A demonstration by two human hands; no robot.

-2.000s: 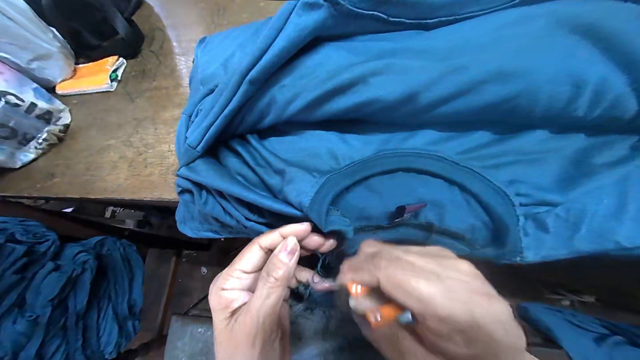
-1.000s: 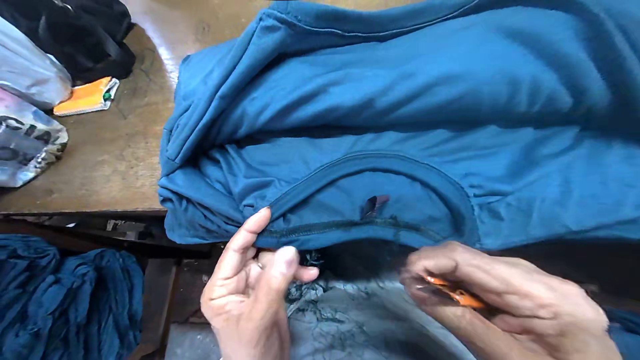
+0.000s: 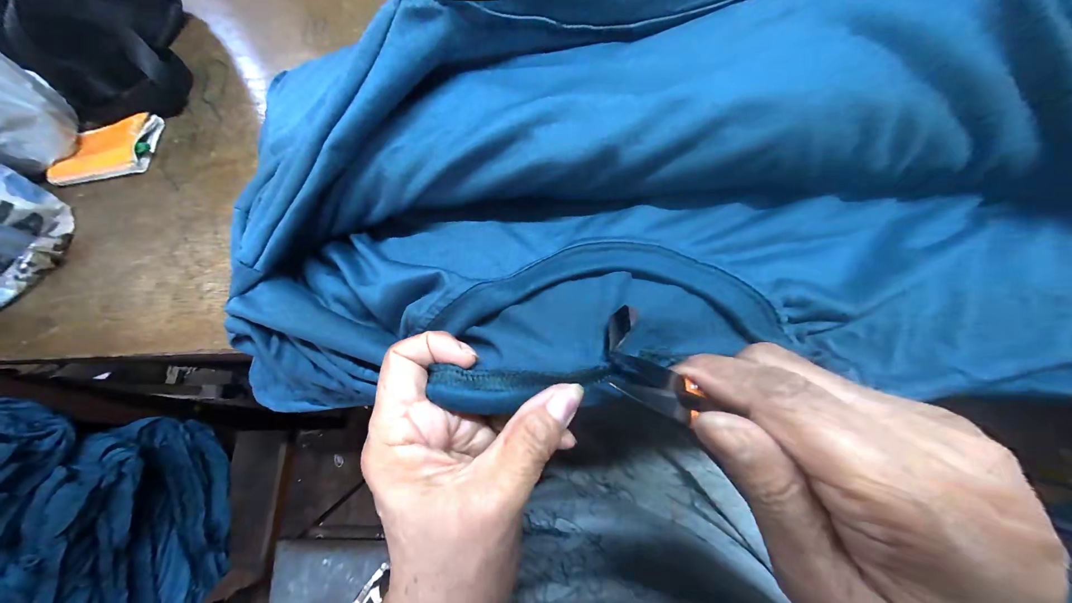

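Observation:
A blue knit garment (image 3: 519, 167) lies folded over the table's front edge, its neckband (image 3: 586, 260) curving toward me. My left hand (image 3: 461, 444) grips the near part of the neckband between thumb and fingers, with the overlocked seam (image 3: 519, 378) turned up. In my right hand (image 3: 821, 444) is a pair of small thread snips (image 3: 657, 389) with orange on the handle, blades parted at the seam. Just behind the blade tips a small dark label (image 3: 621, 325) stands up from the neckline. The palm side of my right hand is hidden.
On the wooden table (image 3: 159, 276) at the left are a black bag (image 3: 92, 59), a whitish plastic bag (image 3: 29, 117), a printed bag (image 3: 29, 234) and an orange packet (image 3: 109, 151). More blue fabric (image 3: 109, 502) is heaped lower left. Grey cloth (image 3: 620, 519) with thread scraps lies below my hands.
My left hand has closed on the neckband's near edge, where it was more open one second ago. My right hand has brought the snips left, up to the seam by the label.

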